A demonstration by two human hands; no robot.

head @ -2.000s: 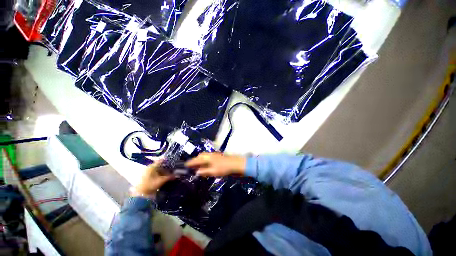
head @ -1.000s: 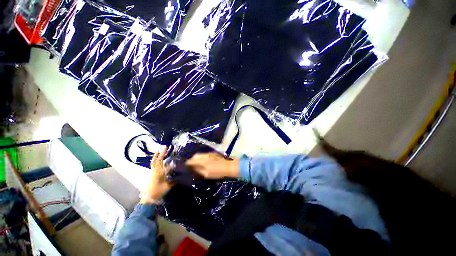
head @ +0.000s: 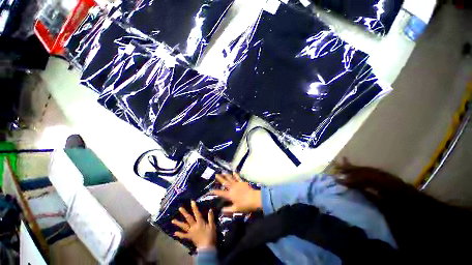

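Note:
A dark bagged garment (head: pixel 178 189) in shiny clear film lies at the near end of the white table, with a small white label (head: pixel 208 173) near its far edge. My left hand (head: pixel 196 225) lies on it with fingers spread. My right hand (head: pixel 238 193) also lies on it with fingers spread, to the right of my left hand. Neither hand grips anything. The near part of the bag is hidden by my hands and dark clothing.
Fanned bagged garments (head: pixel 181 111) lie beyond, with a wide stack (head: pixel 290 77) to their right. Black straps (head: pixel 285 151) lie loose on the white table (head: pixel 121 142). A red basket (head: pixel 58 39) is far left. White-edged shelving (head: pixel 93 222) stands left; yellow-black floor tape (head: pixel 437 152) runs right.
My hands have moved apart from their close hold at the bag's far edge and now lie flat on it. The bag is spread flatter, and its label shows. The view has shifted slightly.

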